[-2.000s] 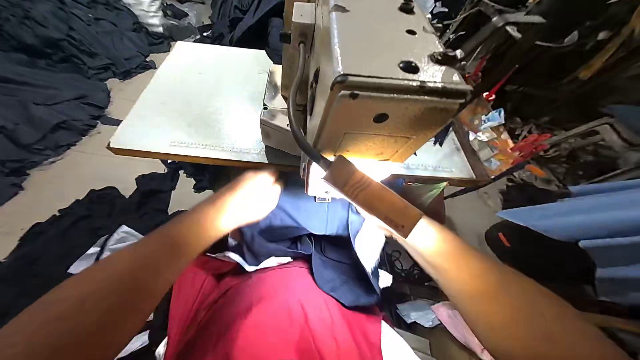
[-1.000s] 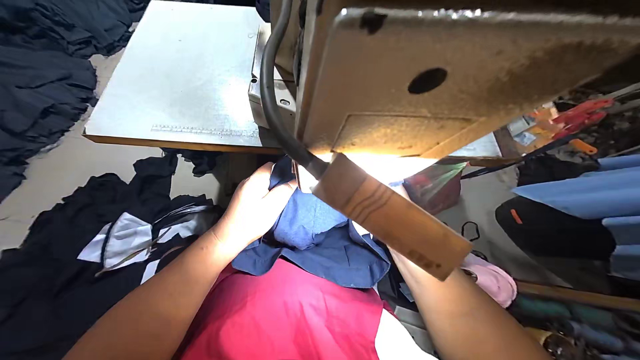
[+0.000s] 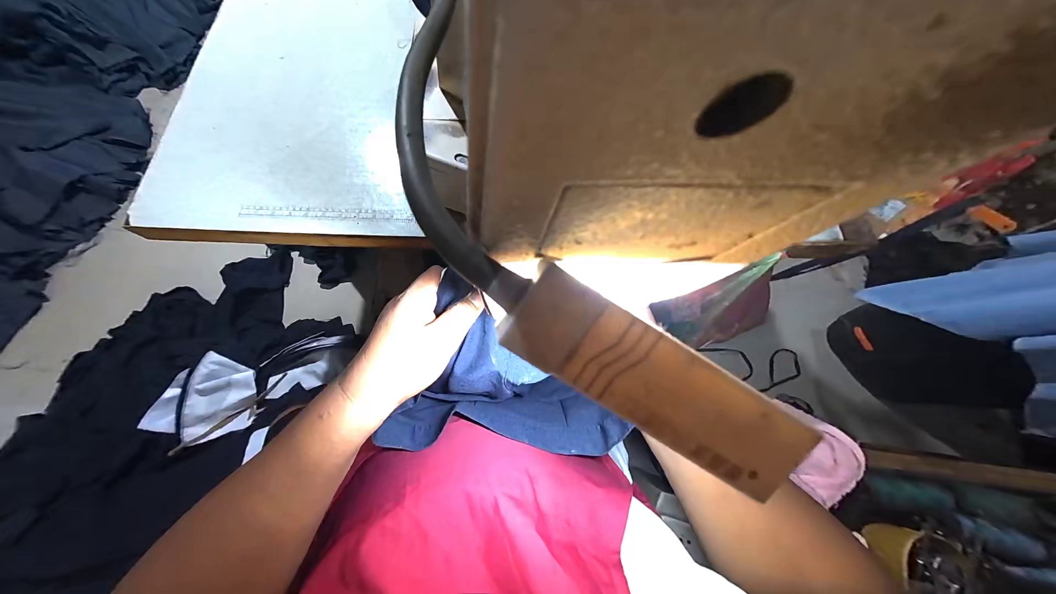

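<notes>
My left hand (image 3: pixel 417 342) pinches the edge of a navy blue fabric piece (image 3: pixel 511 412) between thumb and fingers, close under the sewing machine head (image 3: pixel 660 148). The fabric hangs in folds over the red cloth (image 3: pixel 487 511) on my lap. A lamp (image 3: pixel 660 379) on a bent dark flexible neck (image 3: pixel 417 140) hangs in front of the machine and throws bright light beneath it. The lamp and the glare hide my right hand; only its forearm shows below the lamp, so its grip cannot be seen. The needle area is hidden too.
The white sewing table (image 3: pixel 280 124), with a printed ruler scale, lies at the upper left. Dark fabric heaps (image 3: pixel 66 148) are beyond it, and more dark cloth with white pieces (image 3: pixel 219 396) lies on the floor. Light blue fabric (image 3: pixel 973 289) hangs at the right.
The view has moved much closer to the machine. Since two seconds ago, my left hand has gone from a blurred reach to a pinch on the navy fabric. My right hand has become hidden behind the lamp.
</notes>
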